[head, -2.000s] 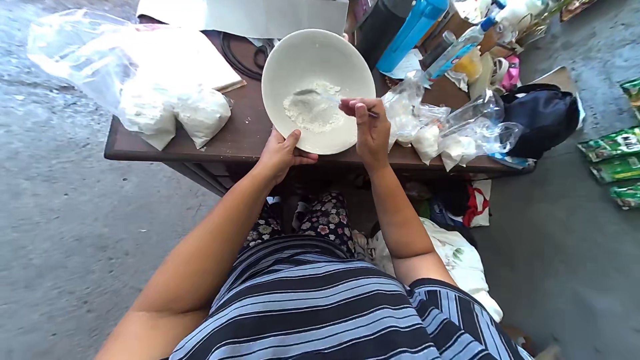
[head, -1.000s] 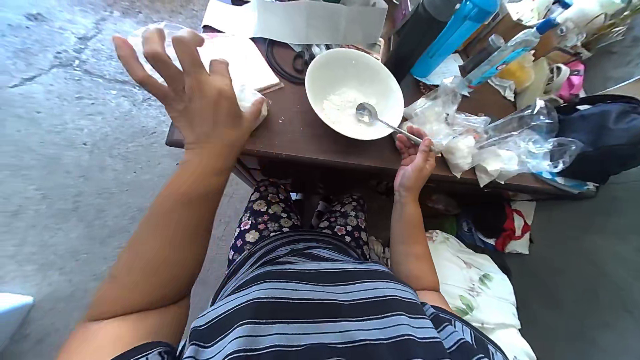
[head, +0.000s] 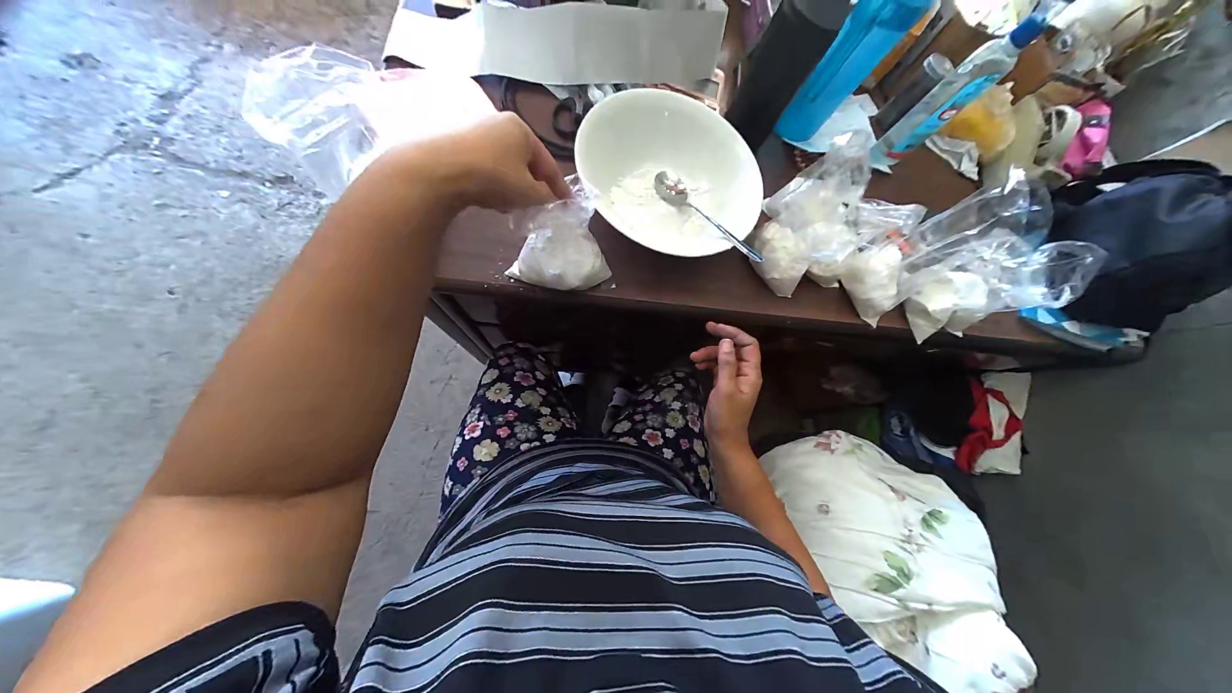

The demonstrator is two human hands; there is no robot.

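Note:
My left hand [head: 510, 166] pinches the gathered top of a clear plastic bag of white powder [head: 561, 252], which rests on the table just left of the bowl. A white bowl [head: 616, 144] holds some white powder, and a metal spoon [head: 710, 223] leans in it with its handle over the right rim. Below the table's front edge, my right hand [head: 733, 380] is empty with its fingers loosely bent and apart. Several plastic bags of white powder [head: 871, 274] lie to the right of the bowl.
On the brown table [head: 674, 289] stand a black cylinder [head: 780, 63], a blue bottle [head: 847, 58] and a clear bottle [head: 948, 96] behind the bags. A dark bag [head: 1145, 236] is at the right end. A floral cloth bundle [head: 895, 529] lies below, beside my legs.
The spoon, in my right hand two seconds ago, now rests in the bowl, and that hand has drawn back. My left hand has left the bowl and gone to a powder bag on its left.

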